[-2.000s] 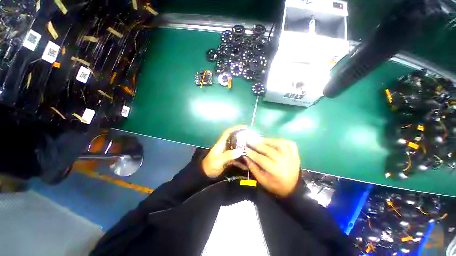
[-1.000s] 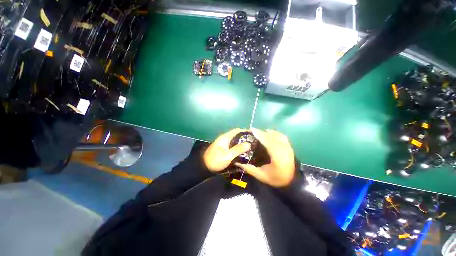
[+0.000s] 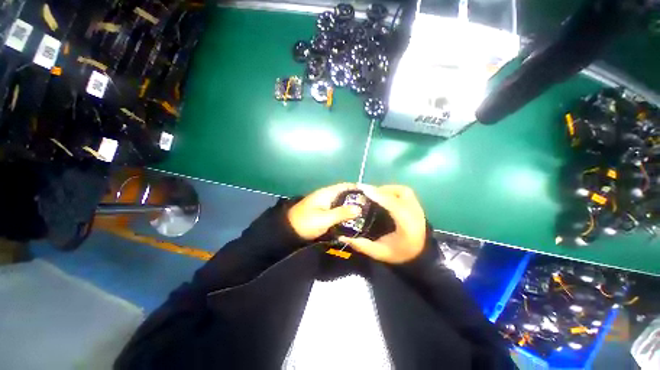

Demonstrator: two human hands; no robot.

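A round black unit point(image 3: 354, 220) with a silvery inner part is held between my hands, just off the bench's front edge. My left hand point(image 3: 316, 214) grips its left side, with the thumb on the inner part. My right hand point(image 3: 400, 225) wraps its right side. An orange-yellow tag point(image 3: 338, 254) hangs below the unit. The underside of the unit is hidden by my fingers.
Ring parts point(image 3: 351, 50) are heaped left of a white box point(image 3: 434, 79). A black cylindrical screwdriver point(image 3: 535, 79) hangs right of it. Black units point(image 3: 615, 173) are piled at right. Stacked trays point(image 3: 87, 87) stand left. A blue bin point(image 3: 515, 289) is below the bench edge.
My right fingers have moved off the unit's top to its side, and my left thumb now lies on its inner part. The unit's face shows more clearly. The view has shifted slightly.
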